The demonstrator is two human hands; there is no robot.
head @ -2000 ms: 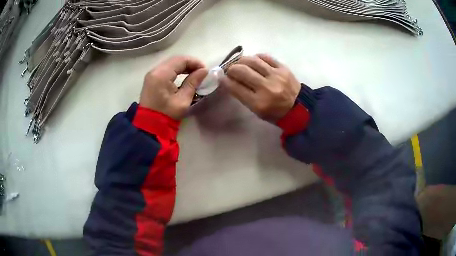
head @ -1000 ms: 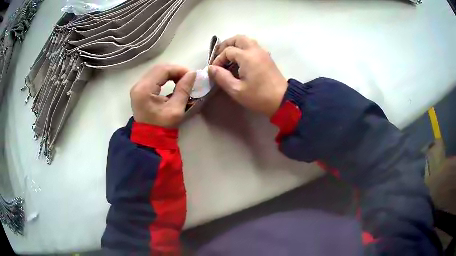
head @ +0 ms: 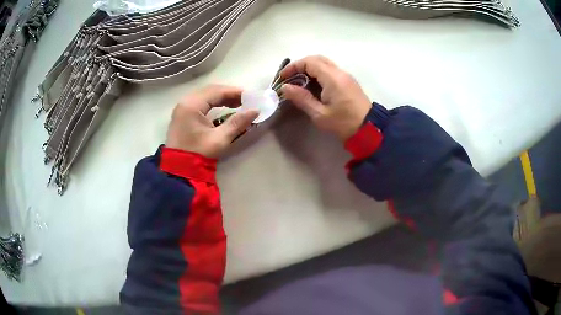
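A folded strap bundle is held above the pale table between my two hands, with webbing loops showing at its upper right end. A white tag with a rounded end lies round or against its middle. My left hand grips the lower left end of the bundle and the tag's edge between thumb and fingers. My right hand pinches the upper right end near the loops. The fingers hide part of the bundle.
A fanned pile of grey-beige straps with metal hooks lies at the upper left, its ends reaching to the top right. Clear plastic is behind it. More hooks and a white scrap lie at the left edge of the pale table.
The white tag now shows as a fuller round face. The loops at the bundle's right end have spread apart, and my right hand has shifted slightly right and down. The view has shifted a little.
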